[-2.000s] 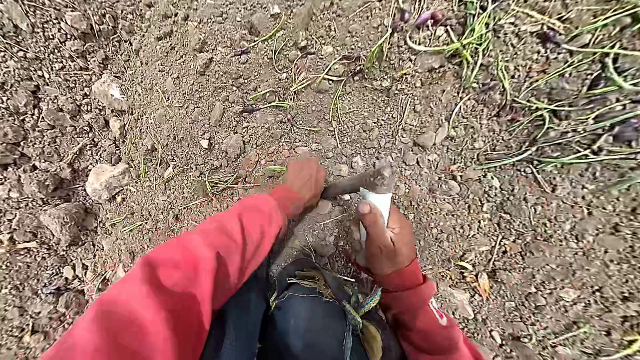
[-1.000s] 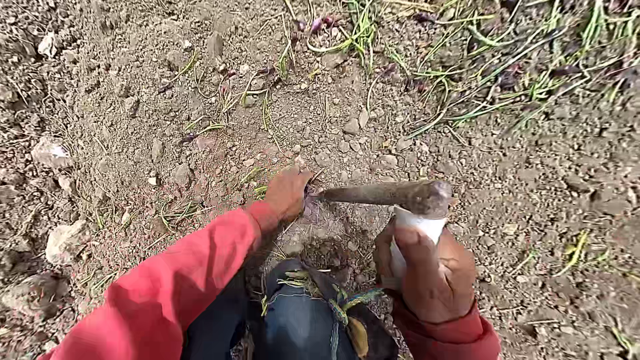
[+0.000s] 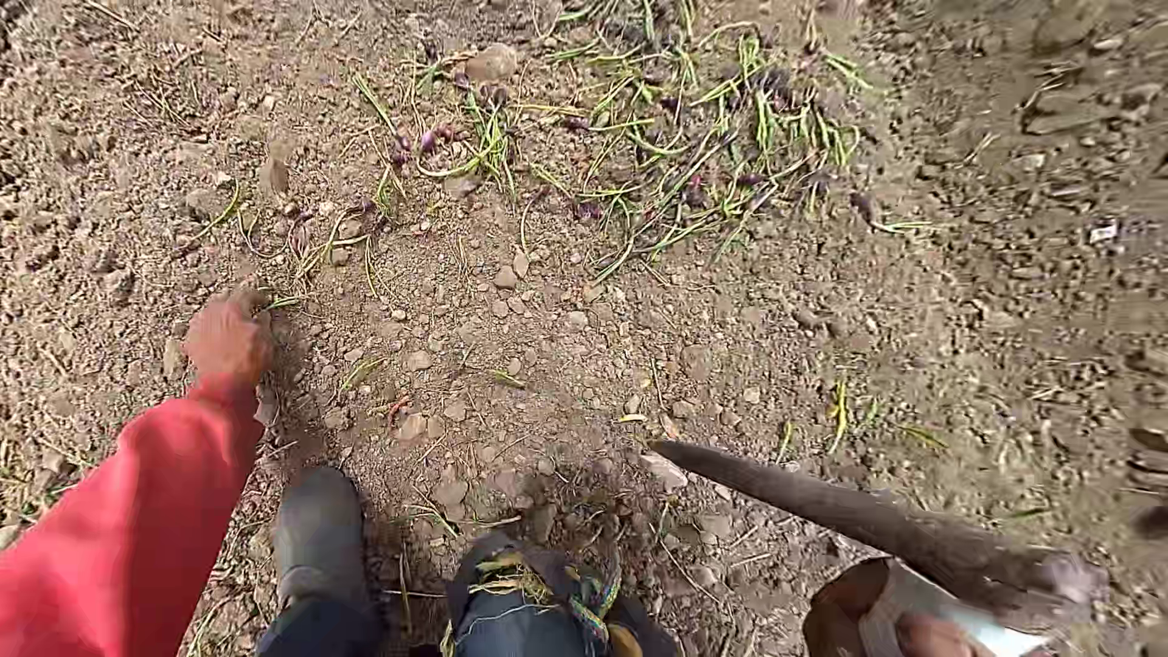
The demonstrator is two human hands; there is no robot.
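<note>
My left hand [image 3: 228, 339], below a red sleeve, reaches down to the soil at the left, beside a few green shoots; its fingers are blurred, and whether they hold anything cannot be told. At the lower right my right hand [image 3: 853, 610] is closed around a pointed, dark stick-like tool [image 3: 821, 497] with a white wrapping [image 3: 922, 607] at the grip. The tool's tip points left, over the ground. Part of the right hand is cut off by the bottom edge.
Purple onion seedlings with green leaves [image 3: 693, 173] lie scattered at the upper middle. Small stones [image 3: 506, 276] dot the dry soil. A dark boot [image 3: 319, 529] stands at the lower left, and a knee with a colourful cord [image 3: 593, 616] is at the bottom middle.
My left hand has moved away from the tool's tip, out to the left. My right hand and the tool have moved to the lower right. The boot has come into view.
</note>
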